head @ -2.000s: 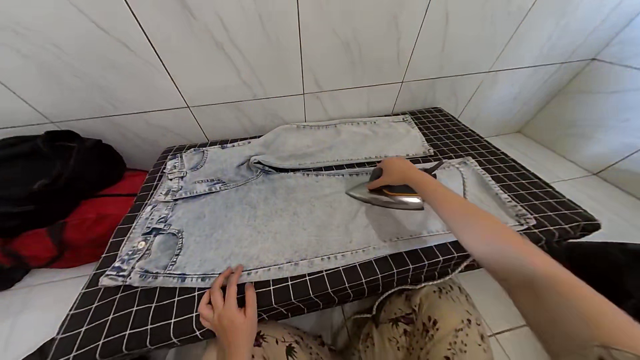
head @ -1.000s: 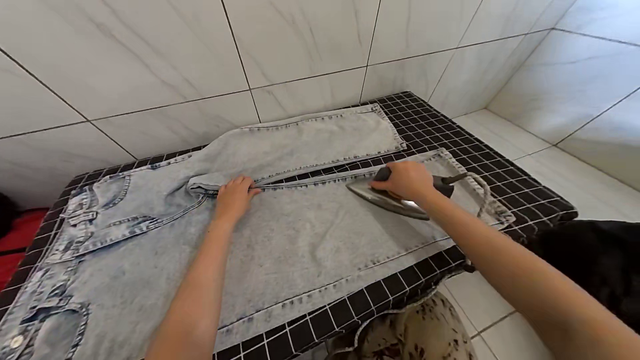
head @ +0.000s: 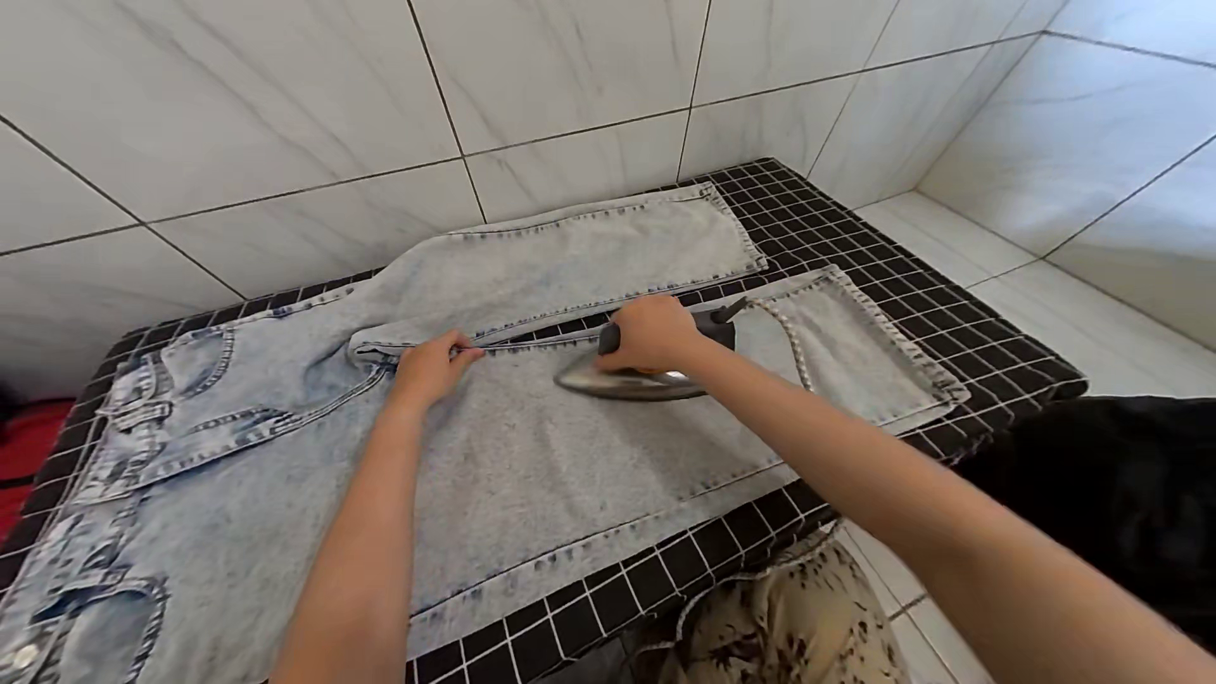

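Light-wash denim jeans (head: 560, 465) lie flat on a black cloth with a white grid, waistband at the left and leg hems at the right. My right hand (head: 651, 334) is closed round the handle of a clothes iron (head: 627, 382), whose soleplate rests on the nearer leg, its tip pointing left. The iron's braided cord (head: 793, 347) runs from its rear over that leg. My left hand (head: 435, 369) pinches the inner seam of the nearer leg close to the crotch, left of the iron.
The grid cloth (head: 1007, 380) covers a low surface against a white tiled wall (head: 570, 85). A red item (head: 33, 446) is at the far left, and a black item (head: 1102, 484) at the right. Patterned fabric (head: 788, 617) over my legs shows below the near edge.
My left hand has gone from the near edge of the jeans to the inner seam by the crotch. The iron stays on the nearer leg in my right hand. The view has shifted.
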